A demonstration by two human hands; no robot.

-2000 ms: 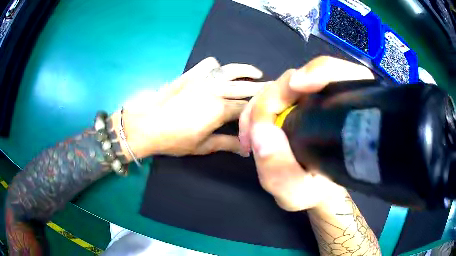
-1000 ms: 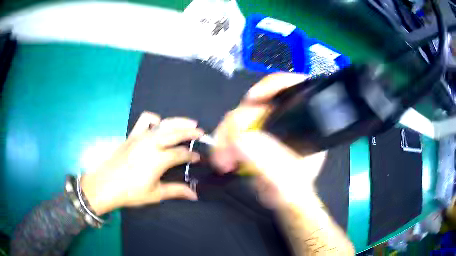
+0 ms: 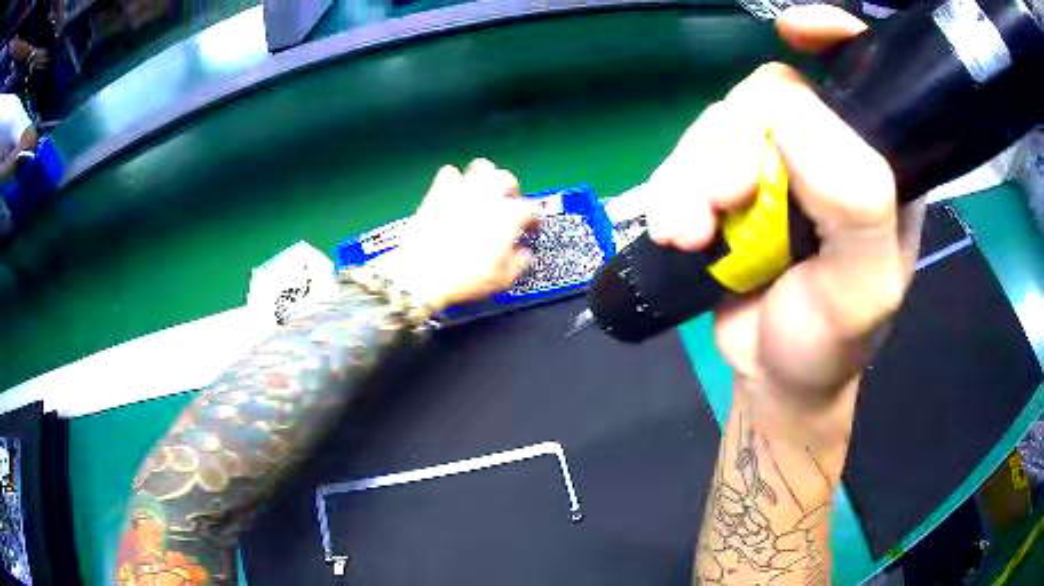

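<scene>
A thin silver U-shaped bracket [image 3: 441, 472] lies on the black foam mat [image 3: 624, 401], its two arms pointing toward me, with a small metal piece at the left arm's end. My right hand [image 3: 801, 218] is closed around the black electric screwdriver [image 3: 916, 97] at its yellow band, held above the mat with the bit pointing left and down. My left hand [image 3: 464, 240] is at the blue parts bins [image 3: 590, 206], over the silver screws [image 3: 561, 254]. Its fingertips are bent at the screws; whether they hold one cannot be seen.
A clear parts bag [image 3: 292, 284] lies left of the bins. A second black mat [image 3: 950, 389] with a silver piece at its top is at the right. A dark foam stack [image 3: 40, 492] stands at the left edge. The green conveyor [image 3: 206, 218] runs behind. A person's sleeve [image 3: 14, 124] shows far left.
My left hand has moved from the bracket on the mat to the screw bins. My right hand has lifted the screwdriver away from the bracket, which now lies uncovered. The view has shifted.
</scene>
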